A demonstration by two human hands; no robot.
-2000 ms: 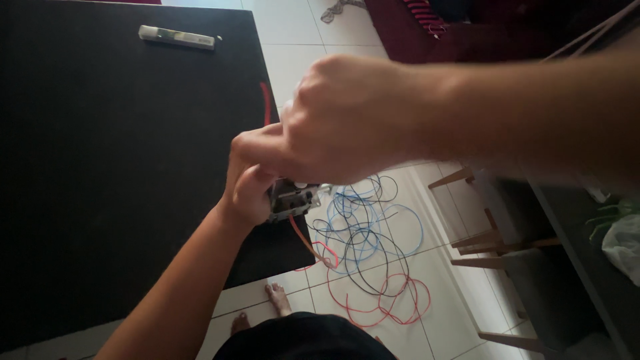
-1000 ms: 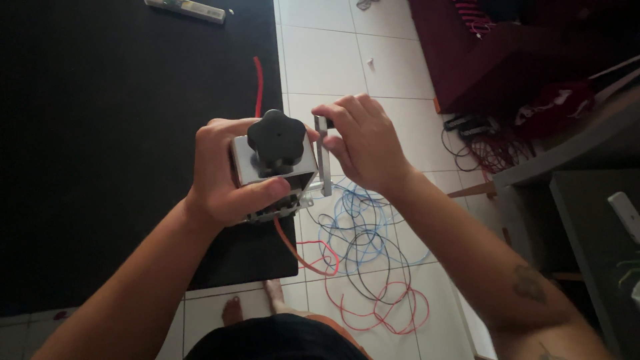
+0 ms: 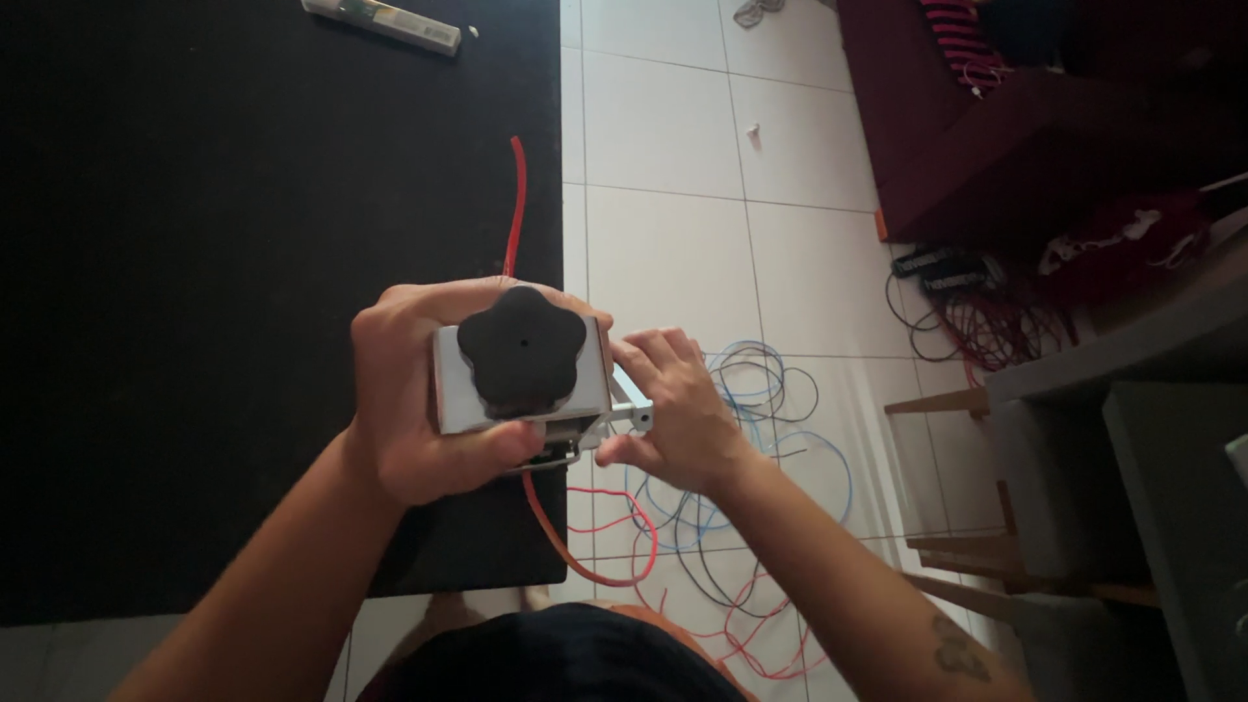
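Observation:
My left hand [image 3: 419, 390] is wrapped around a metal hand-cranked device, probably a wire stripper, at the edge of a black table. A black star-shaped knob [image 3: 524, 346] tops its light metal housing [image 3: 451, 385]. A red cable [image 3: 516, 210] extends beyond the device, and an orange-red length [image 3: 546, 531] leaves its near side and curves past the table edge. On the device's right side, my right hand [image 3: 673, 409] has its fingers around the metal crank arm [image 3: 632, 390]; its handle is hidden by the fingers.
The black table [image 3: 244, 244] bears a pale boxlike tool [image 3: 390, 21] at its far side. Blue, black and red wires [image 3: 751, 439] lie looped on the tiled floor. More tangled cables [image 3: 1004, 331] lie beside a dark red sofa [image 3: 1014, 146]. Wooden furniture legs [image 3: 941, 400] stand at right.
A second ago my right hand was higher at the crank's far end; it is now lower and the crank has turned. Two seconds ago my right arm crossed over the device and hid the knob.

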